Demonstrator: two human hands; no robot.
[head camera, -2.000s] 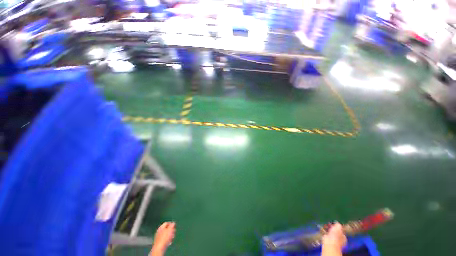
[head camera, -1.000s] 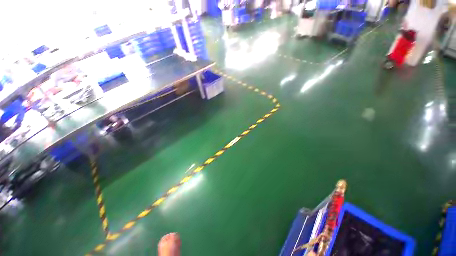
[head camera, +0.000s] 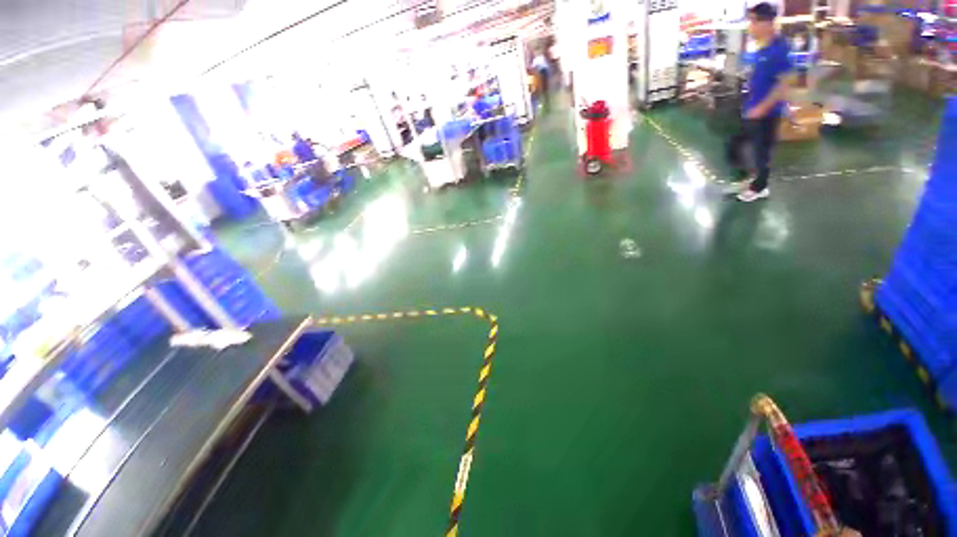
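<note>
The trolley handle (head camera: 794, 453), a bent tube wrapped in red and brown tape, stands at the lower right. Beside it is a blue plastic tote (head camera: 860, 424) filled with dark parts, likely black cabled parts. More blue edges and a white strip show to the left of the handle, cut off by the bottom edge. Neither of my hands can be made out; the lower end of the handle meets the picture's bottom edge.
A dark green workbench (head camera: 157, 451) runs along the left, with a blue and white bin (head camera: 320, 367) under its end. Tall stacked blue totes (head camera: 929, 273) stand at the right. A person (head camera: 766, 100) stands at the back right. A red wheeled object (head camera: 597, 136) stands near a white pillar.
The view has swung right, bringing the person and the stacked totes into sight. The handle and tote now lie farther right. My hands have left the picture.
</note>
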